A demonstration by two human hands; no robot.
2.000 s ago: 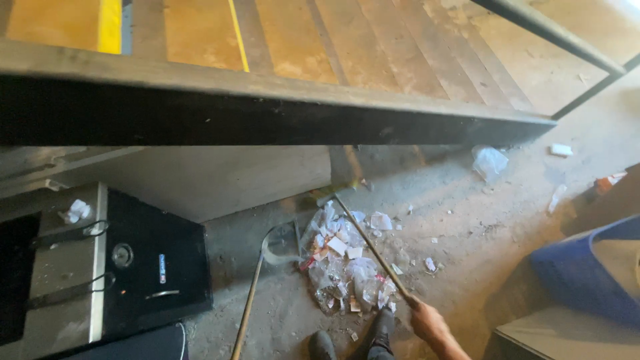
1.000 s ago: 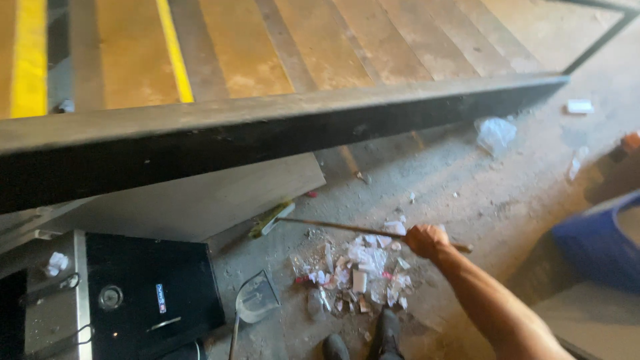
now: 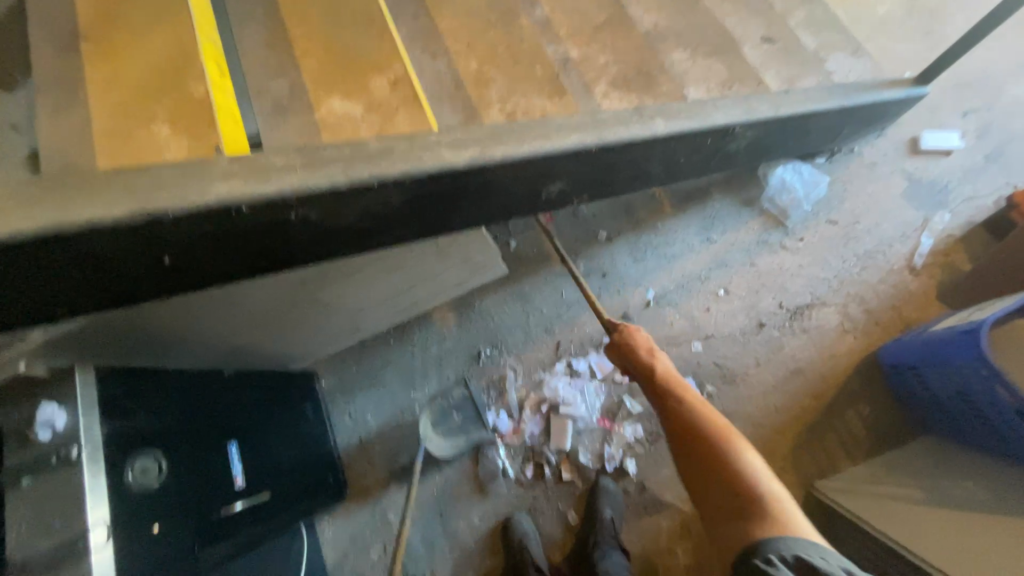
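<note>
My right hand [image 3: 638, 352] grips a long wooden handle [image 3: 578, 276] whose far end passes out of sight under the black side beam of the stairs [image 3: 512, 188]. Below the hand, a pile of torn paper and plastic litter [image 3: 572, 400] lies on the concrete floor. A long-handled dustpan [image 3: 456, 422] rests at the pile's left edge, its stick running down to the bottom of the picture. My left hand is not visible, so whether it holds that stick cannot be told.
A black cabinet [image 3: 212, 464] stands at lower left. A blue bin [image 3: 960, 376] is at right, near a pale box [image 3: 944, 504]. A clear plastic bag [image 3: 792, 190] and a white block [image 3: 941, 142] lie on the floor beyond. A grey panel [image 3: 384, 296] leans under the stairs.
My right hand has swung the handle from pointing left, where a brush head showed a second ago, to pointing up under the stairs. The brush head is now hidden.
</note>
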